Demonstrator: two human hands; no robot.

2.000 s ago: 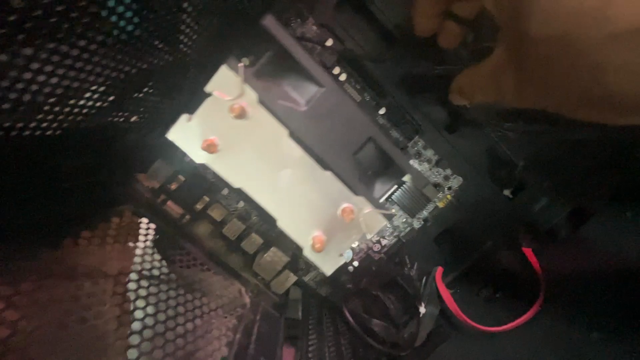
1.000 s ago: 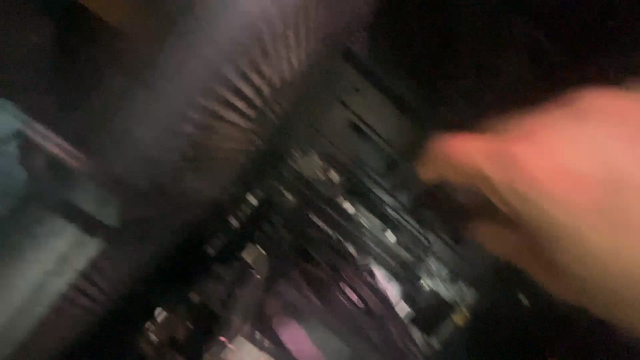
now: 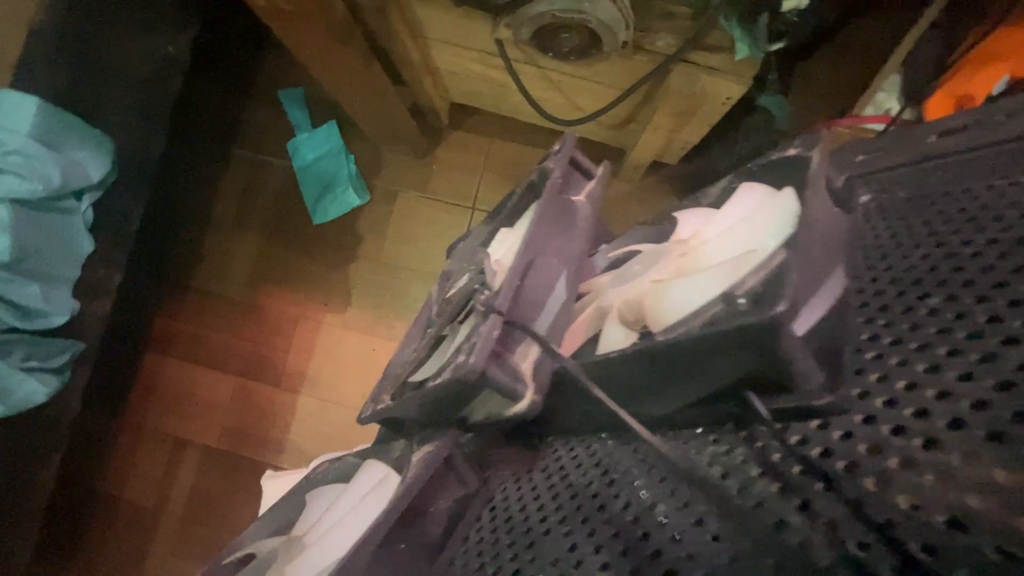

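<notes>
Neither my left hand nor my right hand shows in the head view. A computer case fan with pale blades (image 3: pixel 688 264) rests on a black perforated metal panel (image 3: pixel 936 336). Tilted up against its left side is another case fan (image 3: pixel 520 296), seen mostly from its dark frame edge. From that frame a thin dark cable (image 3: pixel 608 400) runs down to the right across the panel. One more fan with pale blades (image 3: pixel 344 512) lies at the bottom left, partly cut off by the picture's edge.
Tiled floor (image 3: pixel 320 320) lies beyond the fans, with a small teal cloth or paper piece (image 3: pixel 326 172) on it. Teal fabric (image 3: pixel 40 240) hangs at the left edge. A wooden frame (image 3: pixel 464 56) carries a round device (image 3: pixel 568 28) and a dark cable. Something orange (image 3: pixel 976 76) sits top right.
The view has swung far away from the motherboard and its cooler to the fans and floor. The hand seen in both earlier frames is out of view.
</notes>
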